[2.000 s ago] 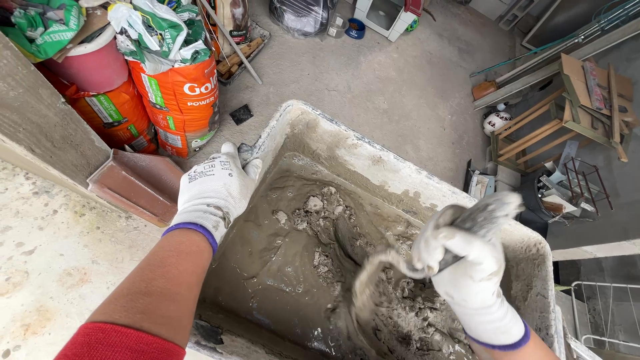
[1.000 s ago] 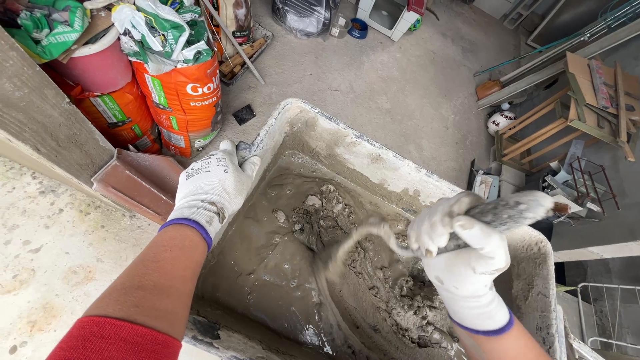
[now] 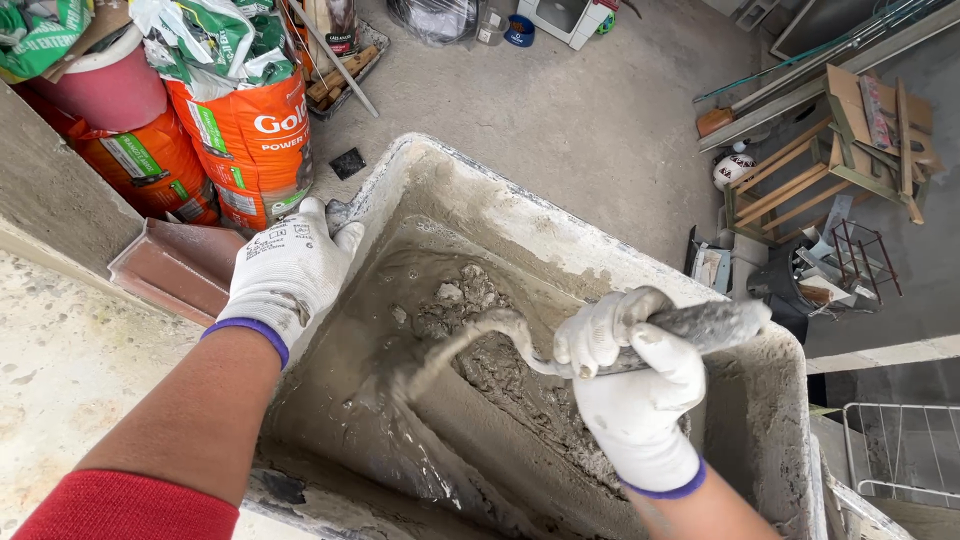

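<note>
A rectangular tub (image 3: pixel 525 201) with mortar-crusted walls holds wet grey mortar (image 3: pixel 360 307), with a lumpier, drier ridge through its middle. My right hand (image 3: pixel 637 375), in a white glove with a purple cuff, is closed around the mortar-coated handle (image 3: pixel 712 326) of a trowel. The trowel's curved neck (image 3: pixel 487 322) reaches left and down, and its blade is sunk in the mortar, mostly hidden. My left hand (image 3: pixel 296 262), in a matching glove, grips the tub's rim at the upper left corner.
Orange bags (image 3: pixel 240 142) and a pink bucket (image 3: pixel 112 90) stand at the upper left, beside a reddish-brown channel-shaped piece (image 3: pixel 180 262). Wooden furniture (image 3: pixel 832 157), a patterned ball (image 3: pixel 733 171) and a black bucket of scraps (image 3: pixel 780 285) are on the right. A wire rack (image 3: pixel 900 442) is at lower right.
The trowel's neck and sunken blade have swung left through the mortar, and its handle now lies flatter in my right hand. My left hand stays at the tub's corner.
</note>
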